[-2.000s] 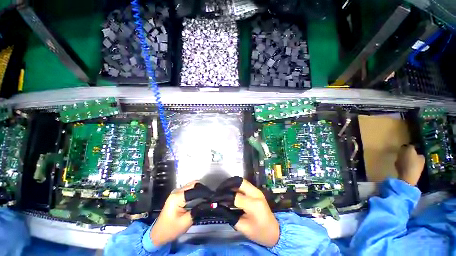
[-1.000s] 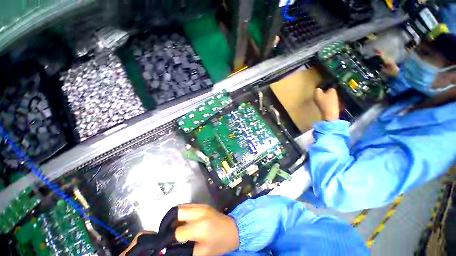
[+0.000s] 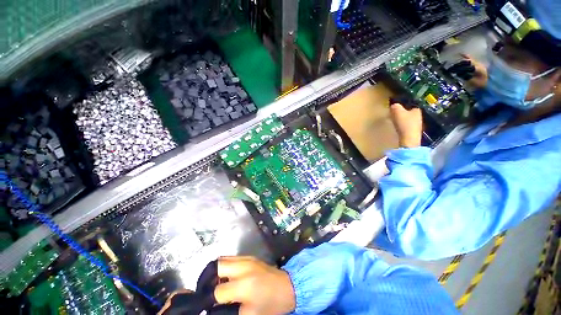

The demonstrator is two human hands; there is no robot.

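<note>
My right hand [image 3: 257,288], with black covers on its fingers, is at the bottom edge, fingers bent against my left hand. My left hand [image 3: 176,301] is mostly cut off by the edge, and black material hides its fingertips. I cannot tell whether either hand holds something. Just beyond them a crinkled clear film [image 3: 178,231] lies on a shiny metal plate. To its right a green circuit board [image 3: 298,175] sits in a black carrier, with a narrow green strip [image 3: 252,141] at its far edge.
Bins of dark grey blocks [image 3: 206,92] and silver-white components [image 3: 120,126] stand above the metal rail [image 3: 178,154]. A blue coiled cord [image 3: 67,240] crosses the lower left, over another board [image 3: 86,289]. A person in a blue smock [image 3: 455,191] works at right beside a cardboard sheet [image 3: 363,120].
The view has turned right since two seconds ago, bringing the neighbouring person into sight. My hands stay together but now sit lower, with my left mostly out of frame.
</note>
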